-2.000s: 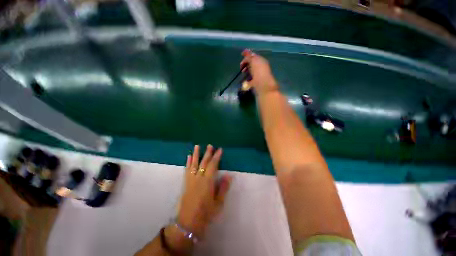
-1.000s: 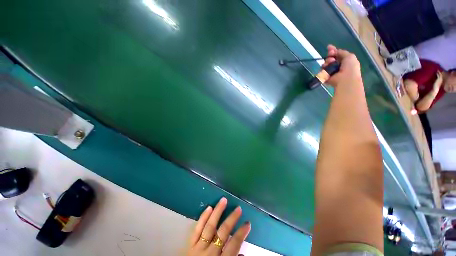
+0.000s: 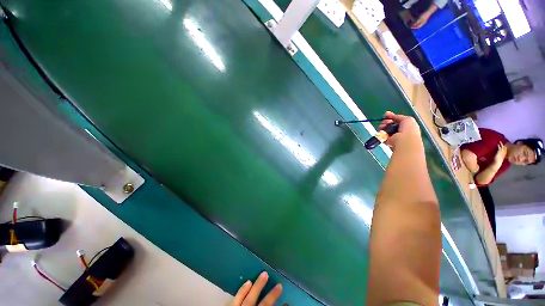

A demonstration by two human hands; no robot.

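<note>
My right hand (image 3: 397,128) is stretched far out over the conveyor belt's far edge. Its fingers hold a black rounded unit (image 3: 374,142) with a pale label, and a thin black lead sticks out from the fingertips to the left, ending in a small dark plug (image 3: 338,123). My left hand (image 3: 257,291) is cut off by the bottom edge; only its fingers show, apart, at the near rim of the belt. Two black units with yellow marks and thin leads lie on the white bench at the lower left, one (image 3: 98,274) nearer the belt and one (image 3: 31,233) farther left.
The shiny green belt (image 3: 179,131) crosses the view diagonally. A grey metal post (image 3: 72,134) stands at its near side, and a white post (image 3: 293,27) at its far side. Across the line a person in red (image 3: 490,156) leans on a bench near a white box (image 3: 461,132). Cartons (image 3: 519,263) stand farther back.
The view has shifted, so more of the far bench and a second post show. My right hand still holds the black unit. Less of my left hand is in view.
</note>
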